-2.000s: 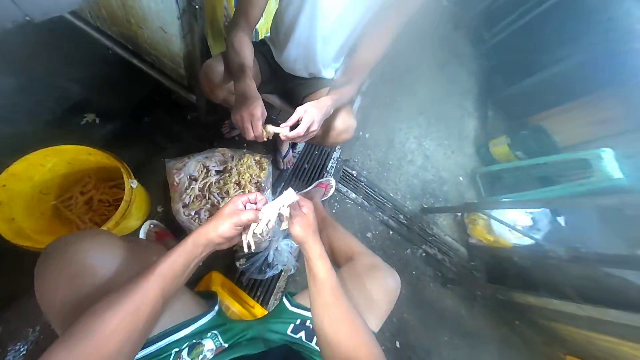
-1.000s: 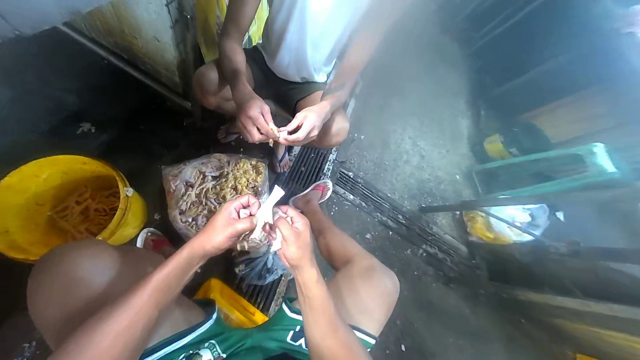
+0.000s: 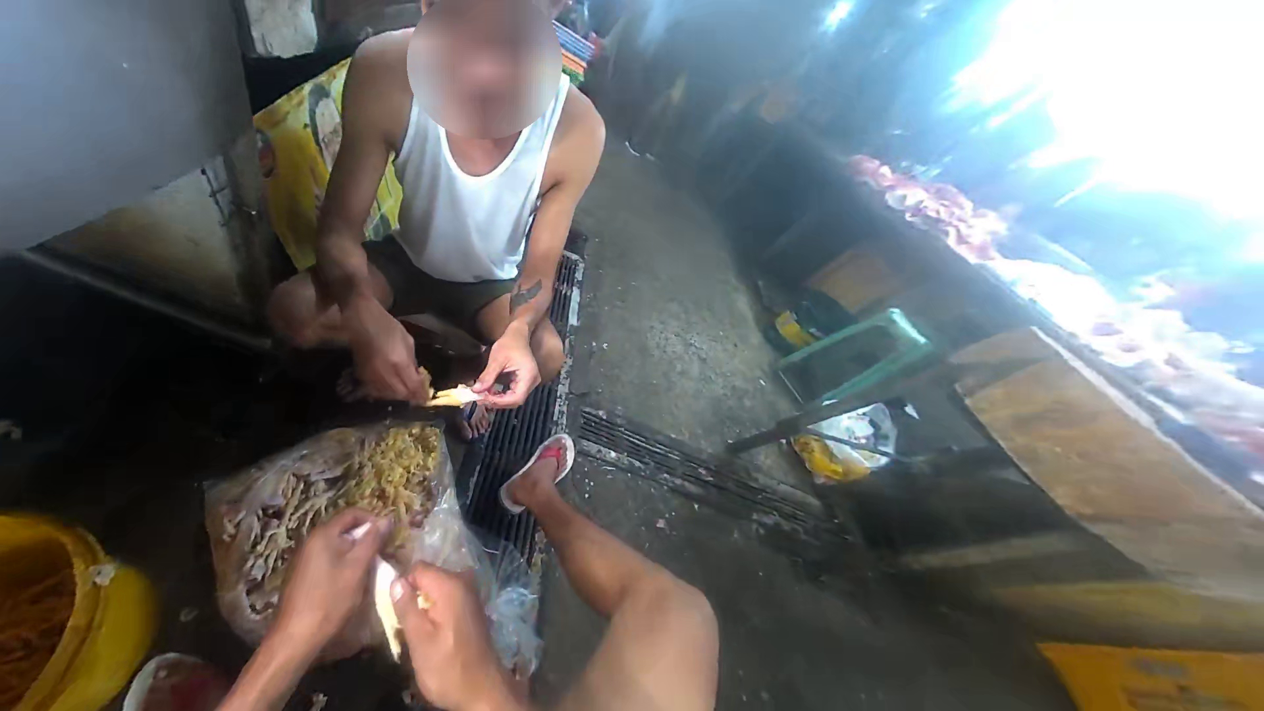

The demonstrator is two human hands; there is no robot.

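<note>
A pale chicken foot (image 3: 387,604) is between my hands, in front of the plastic bag. My right hand (image 3: 444,622) is closed around it. My left hand (image 3: 336,568) is beside it, with a small pale piece at the fingertips; whether it grips the foot too is hard to tell. The clear plastic bag (image 3: 232,583) lies open on the ground, holding whitish chicken feet (image 3: 281,518) on its left and yellowish pieces (image 3: 395,464) on its right. Across the bag, a seated person in a white sleeveless top holds another yellowish-white chicken foot (image 3: 456,396) in both hands.
A yellow bucket (image 3: 123,632) with orange-brown contents stands at the lower left. Metal drain grating (image 3: 513,444) runs beside the bag, near my sandaled foot (image 3: 541,474). A green frame (image 3: 849,355) and a plastic bag (image 3: 854,444) are at right, beside a long counter heaped with pinkish items.
The view has tilted up, bringing the other person's upper body and the counter into sight. My hands have moved apart slightly around the pale foot.
</note>
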